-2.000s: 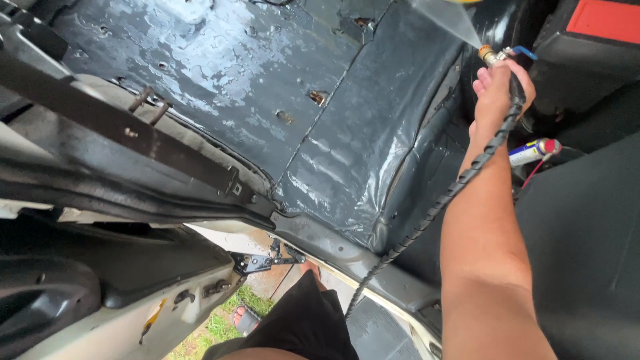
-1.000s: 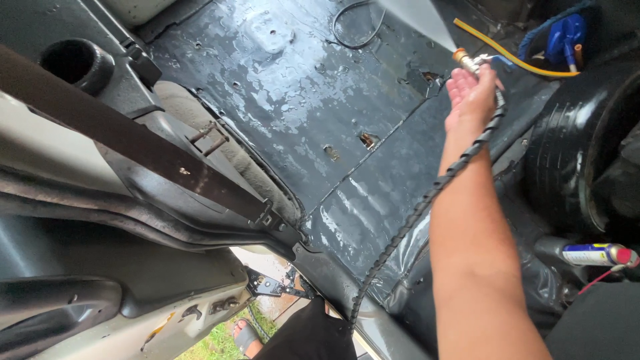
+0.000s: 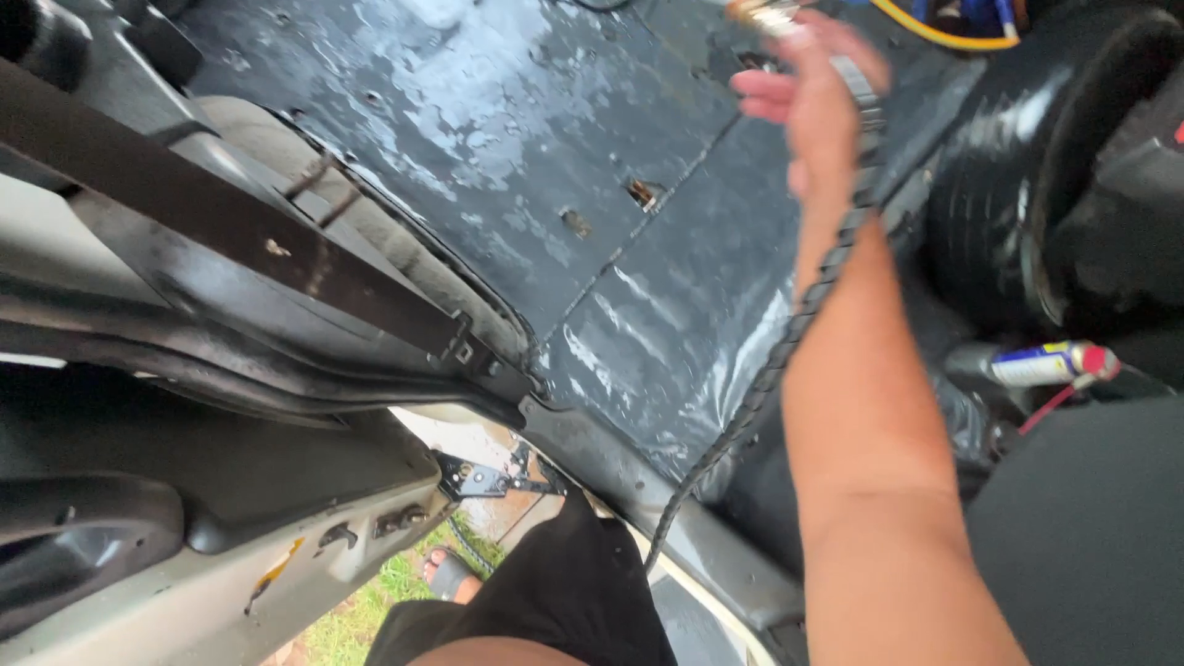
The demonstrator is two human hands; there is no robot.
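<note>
My right hand (image 3: 819,83) is shut on a brass-coloured hose nozzle fitting (image 3: 772,17) at the top edge, slightly blurred. From it a black spiral-wrapped hose (image 3: 805,324) runs down along my forearm and over the door sill. Below the hand lies the wet black vehicle floor (image 3: 518,166), with a seam and small openings such as the rough-edged hole (image 3: 642,193). The tip of the nozzle is cut off by the view's edge. My left hand is out of view.
An open vehicle door (image 3: 277,527) stands at the lower left, with a seat belt (image 3: 231,213) stretched above it. On the right are a spray can (image 3: 1045,363) with a red straw, a black round drum-like object (image 3: 999,166) and a yellow hose (image 3: 943,37). The door sill (image 3: 666,509) crosses below.
Water spray came from the nozzle in both earlier frames; the nozzle's tip is now beyond the top edge. The view has shifted since the first frame.
</note>
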